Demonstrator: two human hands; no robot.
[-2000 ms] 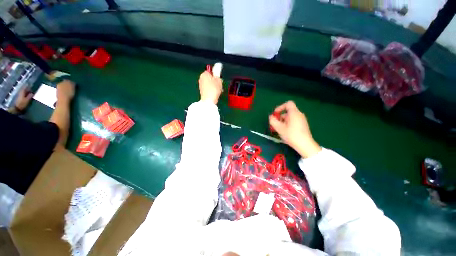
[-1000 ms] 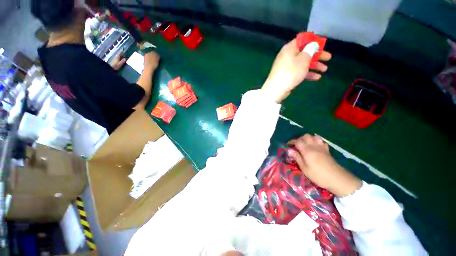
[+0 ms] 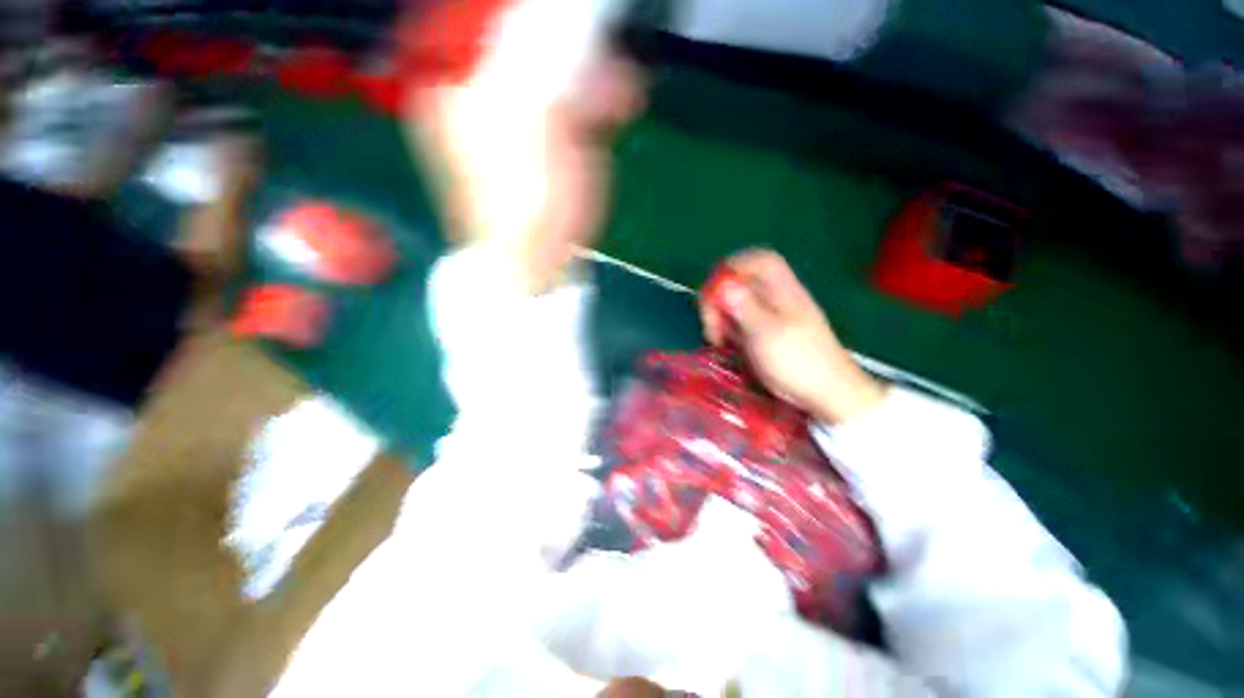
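My left hand is raised near the top edge, strongly blurred, around a flat red thing that looks like the red leaflets. My right hand is above the accessory polybag, fingers closed on a small red accessory. The clear bag is full of red loops and lies in front of me. A red gift box base with a black inside stands on the belt to the right of my right hand.
Red leaflet piles lie at left. More red boxes stand farther back. A neighbouring worker's dark shirt is at far left, above an open carton. Spare polybags are at upper right.
The view has swung right and blurred. My left hand shows farther left and nearer the top edge. My right hand has lifted from the bag with a red accessory.
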